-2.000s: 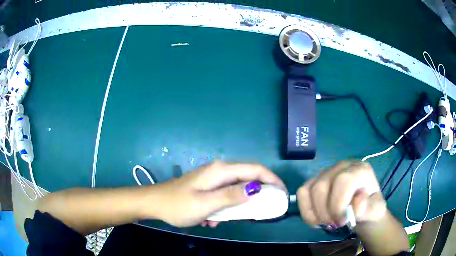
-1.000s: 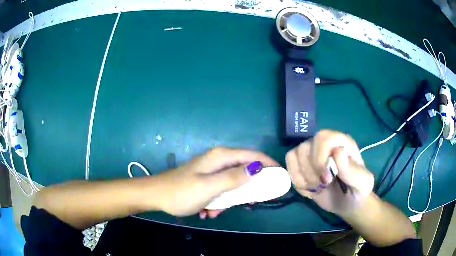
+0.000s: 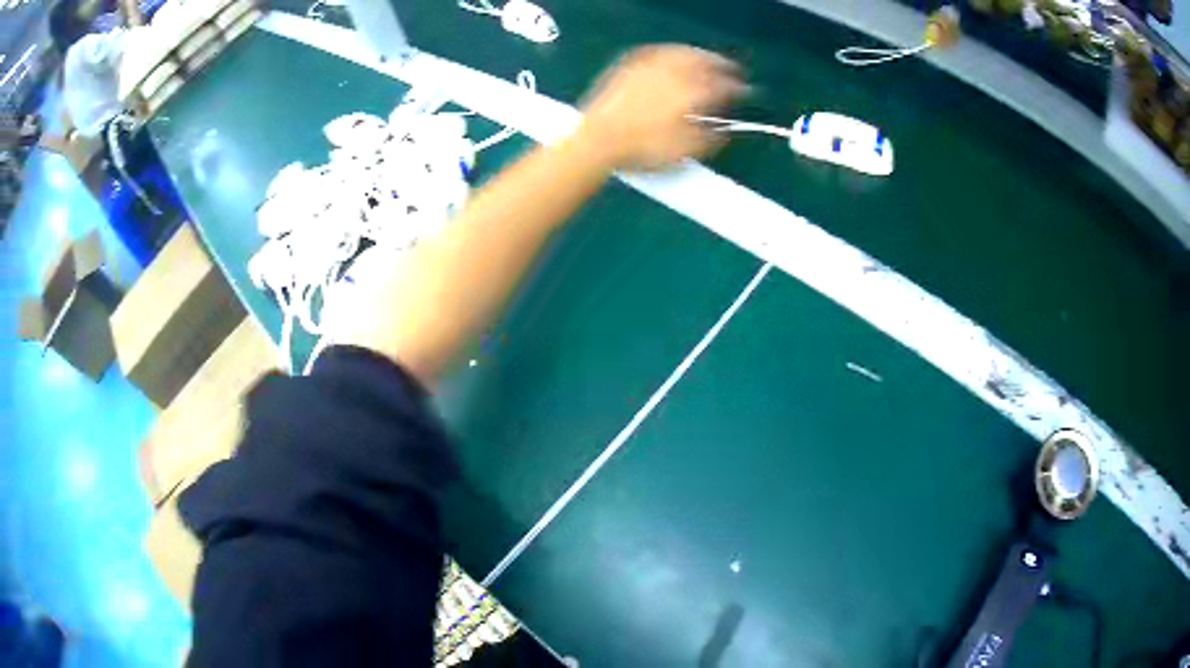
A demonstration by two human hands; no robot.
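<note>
My left hand (image 3: 666,105) is blurred and reaches over the scuffed white strip towards the far side. A white oval unit with blue tape (image 3: 842,144) lies beyond the strip, just right of the hand. Its white cord runs to the hand; whether the fingers hold it cannot be told. A pile of white units with cords (image 3: 372,183) lies at left, partly behind my forearm. My right hand is out of view. The black FAN device (image 3: 998,613) is at the lower right, cut off by the edge, with its round metal head (image 3: 1067,472) above it.
The white strip (image 3: 887,287) crosses the dark green bench. Beyond it lie another white unit (image 3: 529,18) and a small brownish item with a cord loop (image 3: 942,29). Open cartons (image 3: 183,313) stand at left. A person (image 3: 98,78) is at the far left. A patterned tray (image 3: 470,613) is below.
The view has swung left. My left hand has left the bench front and reached over the strip; the white unit it held is no longer in it. My right hand has gone out of view.
</note>
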